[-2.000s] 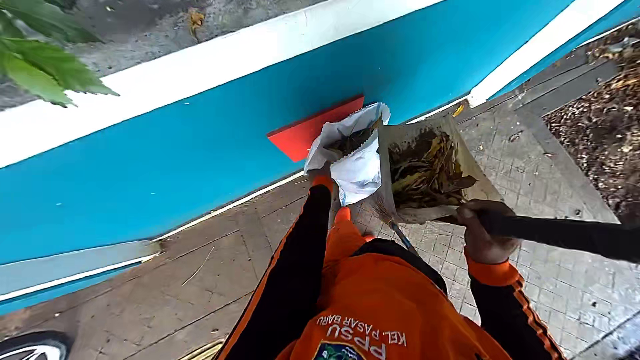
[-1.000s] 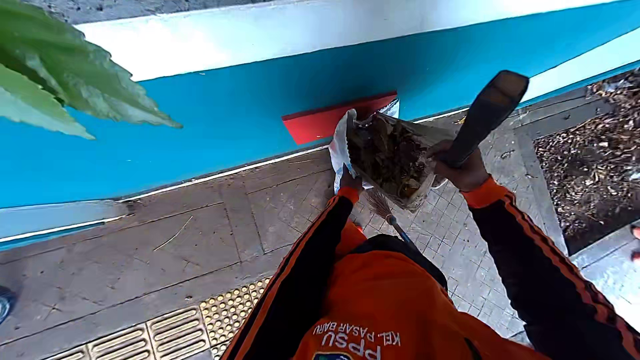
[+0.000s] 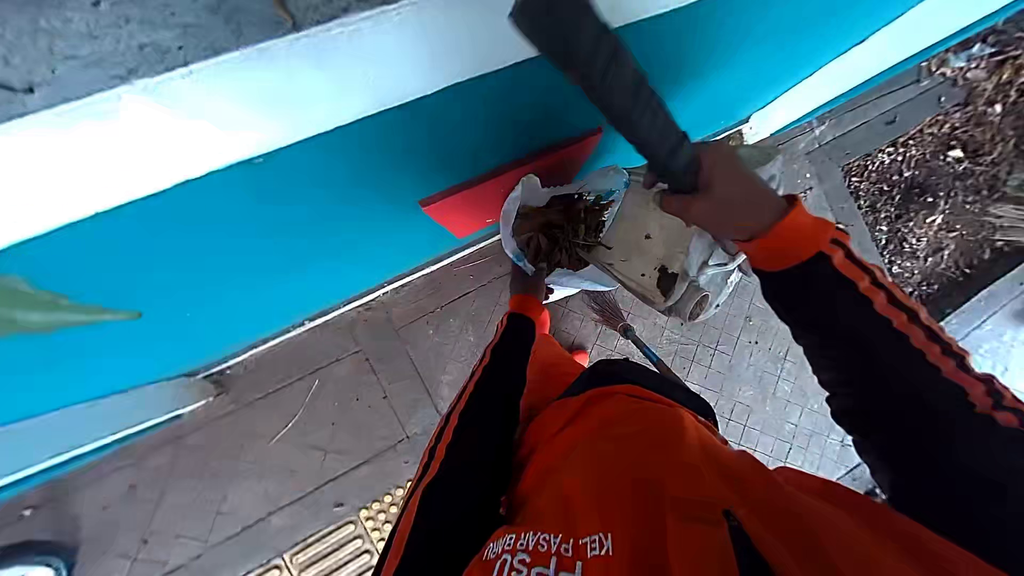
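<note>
My left hand [image 3: 531,282] grips the near rim of a white sack [image 3: 594,278], which stands upright against the wall. Dry brown leaves [image 3: 564,228] fill the mouth of the sack. My right hand [image 3: 716,196] is closed around the dark wrapped handle [image 3: 612,80] of a worn, pale dustpan-like scoop [image 3: 646,240]. The scoop is tipped with its edge at the sack's mouth, and only a few bits cling to its surface. A stick broom [image 3: 608,310] with a blue-marked handle lies near my body, below the scoop.
A blue wall [image 3: 304,224] with a white top band runs behind the sack, and a red panel [image 3: 480,204] is on it. Paving [image 3: 304,432] lies underfoot, with yellow tactile tiles [image 3: 332,550]. Leaf litter [image 3: 932,176] covers soil at the right. A green leaf [image 3: 56,308] hangs at the left.
My right hand has raised and turned the handle, tipping the scoop toward the sack. Leaves that filled the scoop two seconds ago are gone from it, and the sack's mouth is fuller.
</note>
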